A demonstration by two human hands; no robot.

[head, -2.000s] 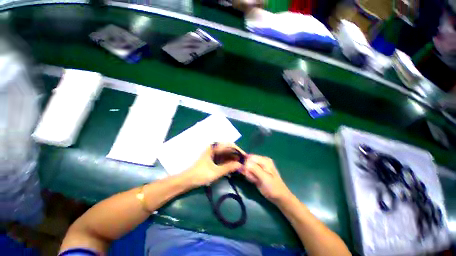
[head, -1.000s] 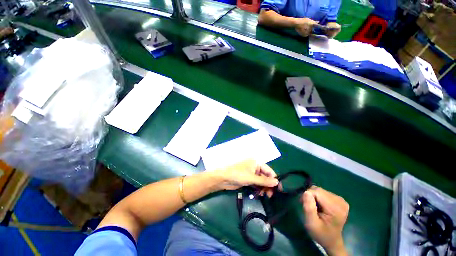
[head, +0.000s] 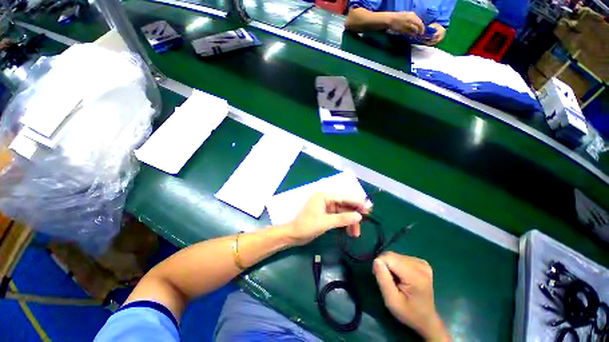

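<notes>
My left hand [head: 330,217] pinches the top of a black coiled cable [head: 362,254] between thumb and fingers. My right hand [head: 407,287] is closed at the lower right of the same coil, with a cable end [head: 400,234] sticking out above it. A second black coiled cable [head: 339,305] lies on the green bench below my left hand, its plug pointing up. A white card [head: 307,198] lies behind my left hand and is partly covered by it. More white cards [head: 262,172] lie to its left.
A thicker white stack [head: 183,132] and a large clear plastic bag [head: 100,167] are at the left. A pale tray [head: 524,294] with black cables is at the right. Printed boxes [head: 336,103] lie on the green belt beyond the pale rail. Another person's hands [head: 417,27] are across the line.
The hands and held coil have moved slightly left and up, and a cable end now sticks out beside the coil. The printed boxes have shifted left along the belt.
</notes>
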